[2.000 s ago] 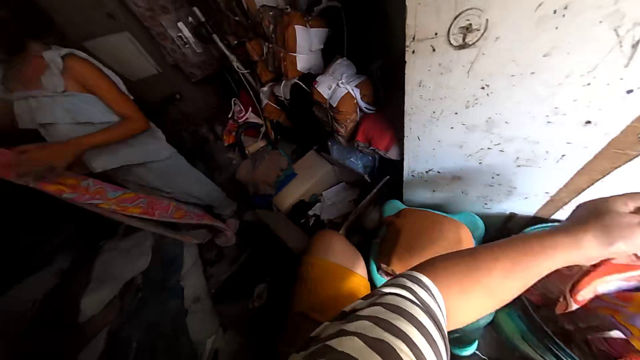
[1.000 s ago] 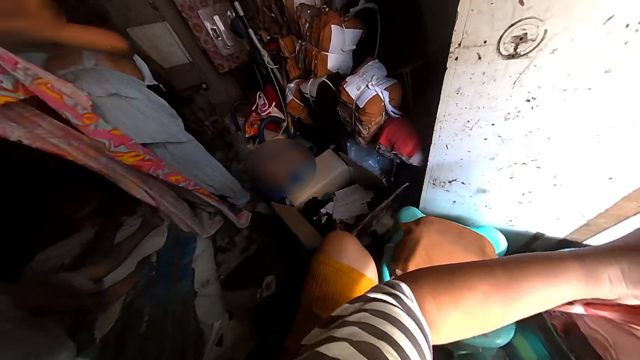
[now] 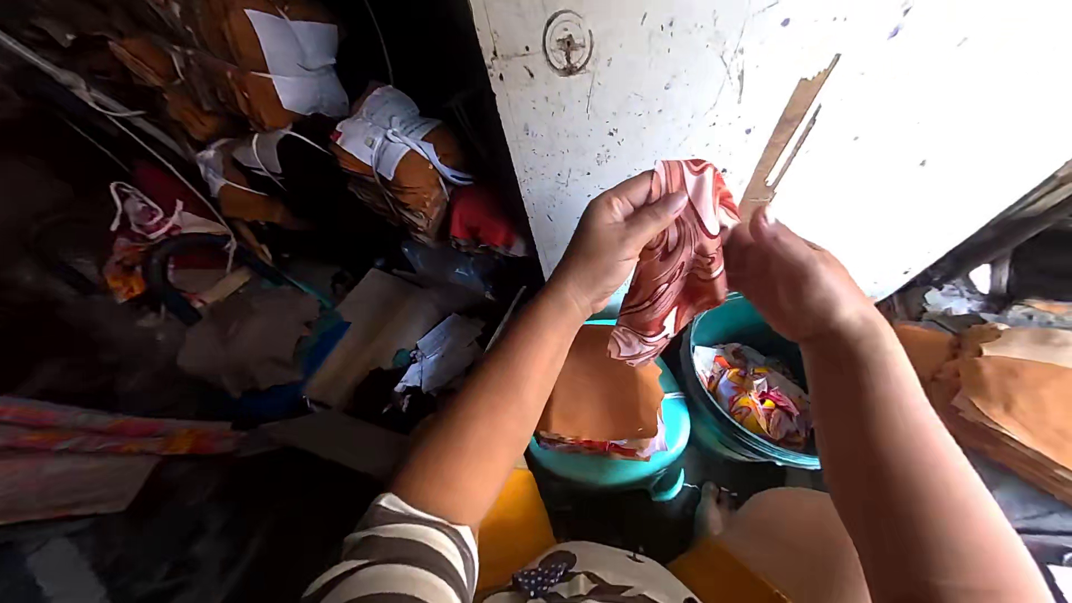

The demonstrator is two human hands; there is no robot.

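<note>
A swirl-patterned red, brown and pink fabric piece (image 3: 677, 264) hangs between my two hands, in front of the white board. My left hand (image 3: 615, 239) pinches its upper left edge between thumb and fingers. My right hand (image 3: 791, 272) is at its right edge, the fingers curled and partly hidden, with the thumb up. Below the fabric, a stack of brown sheets (image 3: 599, 385) lies over patterned cloth on a teal plastic stool (image 3: 586, 473). Right of the stool, a teal plastic bucket (image 3: 703, 419) holds crumpled cloth pieces (image 3: 758, 398) in white, yellow and red.
A white, scuffed board (image 3: 670, 92) stands behind my hands. Tied brown bundles with white sheets (image 3: 406, 159) are at the upper left, above an open cardboard piece (image 3: 373, 335). More brown sheets (image 3: 1017, 385) are stacked at the right. Patterned cloth strips (image 3: 109, 435) cross the lower left.
The view has swung to the right. Both hands are now raised in front of the board with the fabric; earlier one arm reached right toward cloth. The other person is out of view.
</note>
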